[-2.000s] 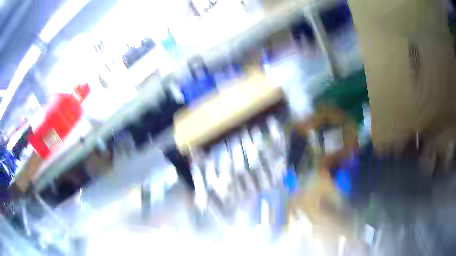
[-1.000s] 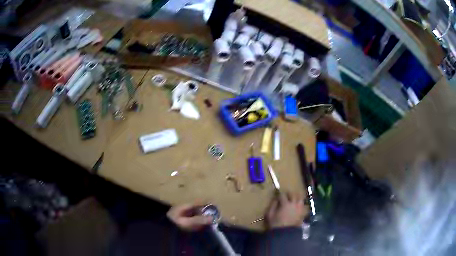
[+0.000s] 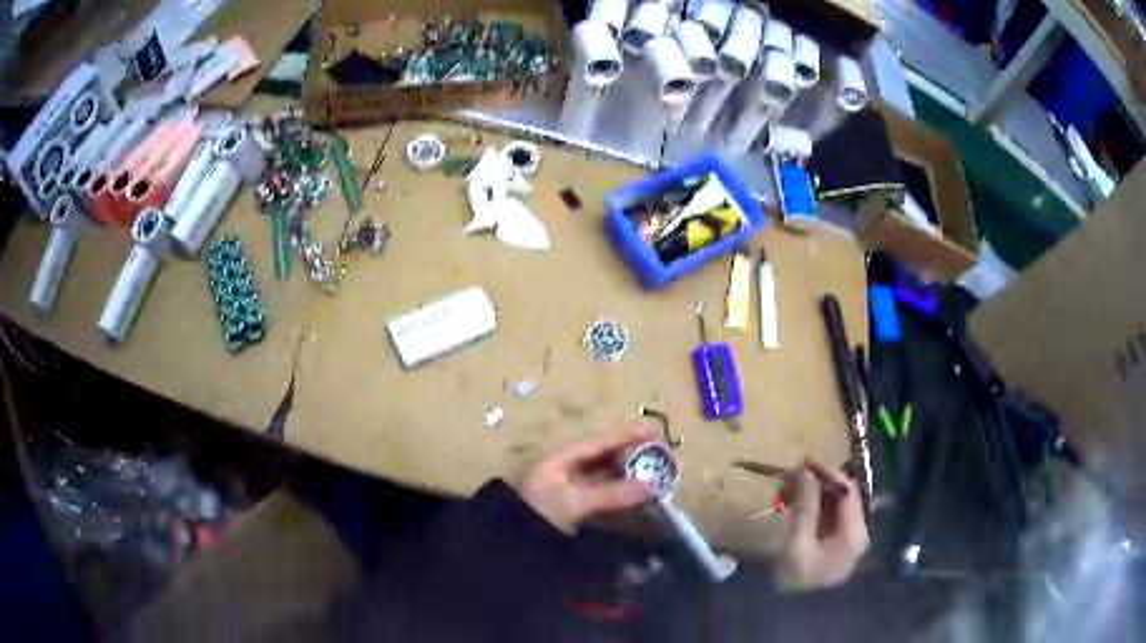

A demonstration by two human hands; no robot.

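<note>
My left hand (image 3: 584, 480) holds a white device housing (image 3: 685, 538) by its round head, whose open face is up and shows a silver-white part inside; the slim handle points down and right. My right hand (image 3: 826, 525) is to the right of it, fingers pinched on a thin tool (image 3: 762, 469), perhaps tweezers, whose tip points left toward the head without touching it. A small red piece (image 3: 779, 505) shows beside my right fingers; I cannot tell if it is held.
A purple battery pack (image 3: 719, 381), a round grille or board (image 3: 607, 339), a white cover (image 3: 442, 327) and a blue tray (image 3: 685, 220) lie on the tan bench. The soldering iron (image 3: 845, 364) lies at right. A green panel (image 3: 235, 291) and housings stand left.
The view has swung from a blurred look across the room down to the bench. Since one second ago, my right hand has lifted the thin tool, and the housing stays in my left hand.
</note>
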